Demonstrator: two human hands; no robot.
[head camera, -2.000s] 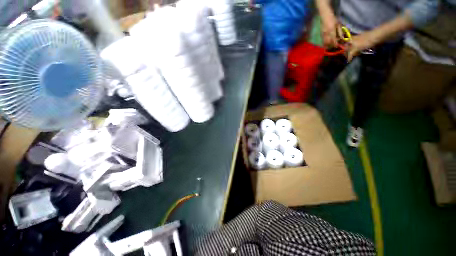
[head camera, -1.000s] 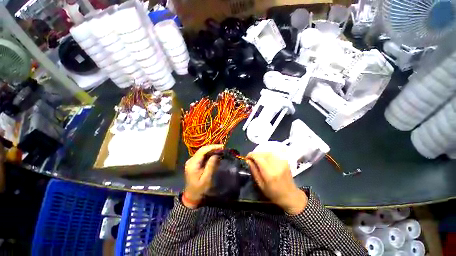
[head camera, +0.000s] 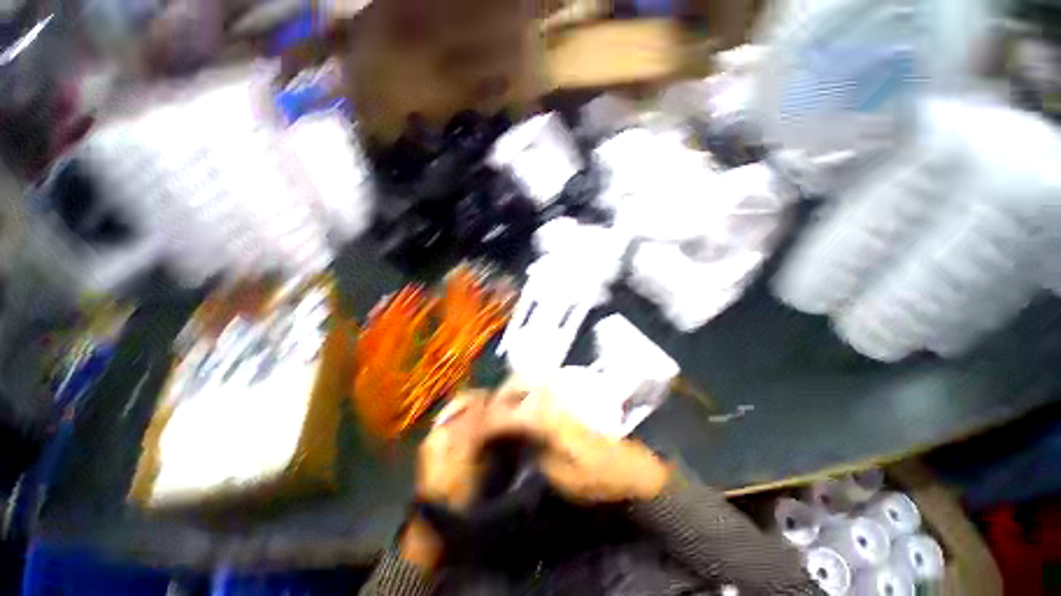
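Note:
The picture is blurred. My left hand (head camera: 448, 456) and my right hand (head camera: 599, 454) are close together at the bench's front edge, both around a black shell (head camera: 508, 466). Fingers hide much of the shell, and whether a wire is in it cannot be told. A white bracket housing (head camera: 628, 370) lies on the bench just beyond my right hand, with a thin lead end (head camera: 731, 413) on the bench to its right. A bundle of orange wire harnesses (head camera: 425, 349) lies beyond my left hand.
A parts carton (head camera: 233, 437) stands left. White shell columns stand at left rear (head camera: 221, 175) and right (head camera: 931, 233), near a fan (head camera: 855, 87). Black shells (head camera: 448, 192) and white housings (head camera: 686, 210) are heaped behind. A floor carton (head camera: 954, 524) holds white round parts.
The view has swung from the right side back to the bench, and is now tilted and blurred. Since one second ago my hands have come closer together around the black shell.

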